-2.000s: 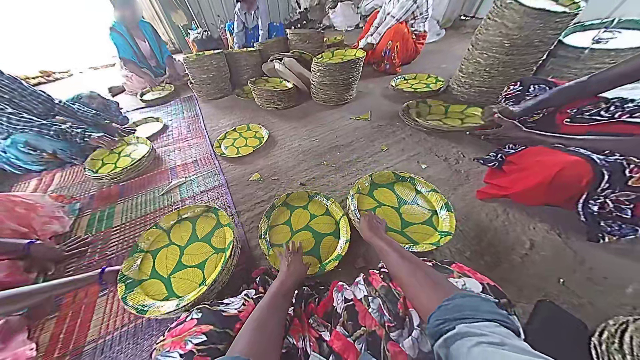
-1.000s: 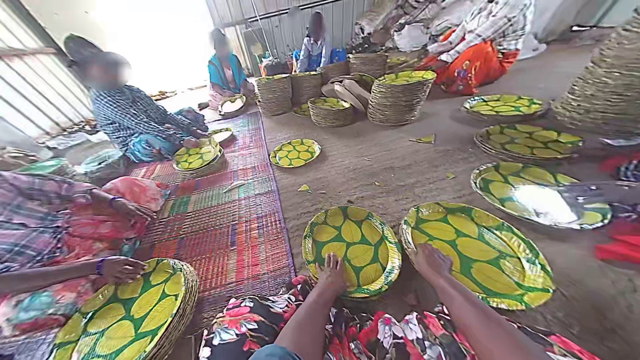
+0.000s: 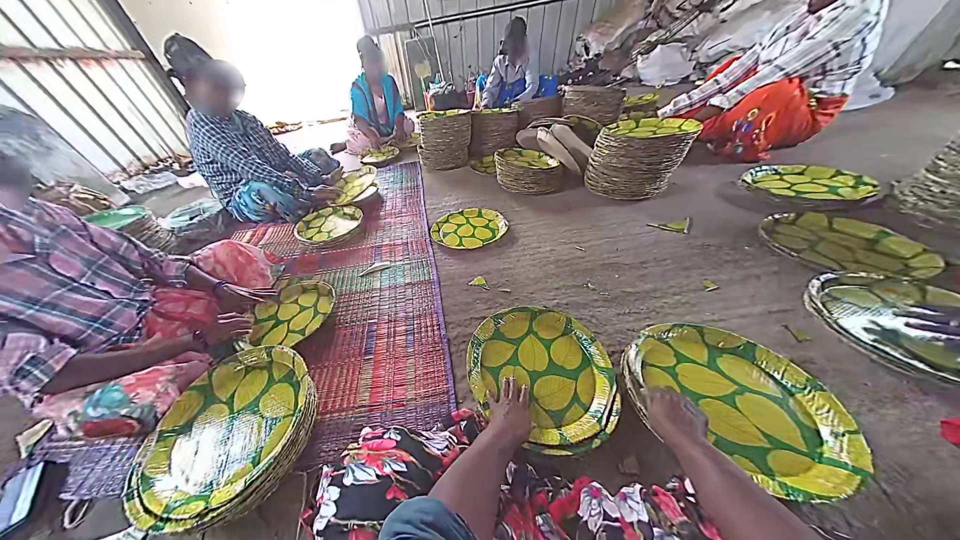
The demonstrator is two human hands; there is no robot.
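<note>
My left hand [image 3: 510,409] lies with spread fingers on the lower left part of a leaf-patterned round plate [image 3: 559,367], which rests on at least one more plate on the floor before my lap. My right hand [image 3: 675,416] is at the left rim of a second green and yellow leaf-patterned plate [image 3: 757,405], which tops a low stack; its fingers are bent, and whether they grip the rim cannot be told. The two stacks lie side by side. A floral cloth [image 3: 405,457] covers my lap under my forearms.
Left, a person in a plaid shirt [image 3: 82,277] handles a plate [image 3: 292,311] beside a plate stack [image 3: 225,427] on a woven mat [image 3: 375,300]. A lone plate [image 3: 469,228] lies ahead. Tall stacks [image 3: 641,161] and other seated people stand behind; more plates [image 3: 851,244] lie right.
The view has swung left. Both my hands stay at the same two plates. The person at the left now has a plate at their hands, apart from the stack.
</note>
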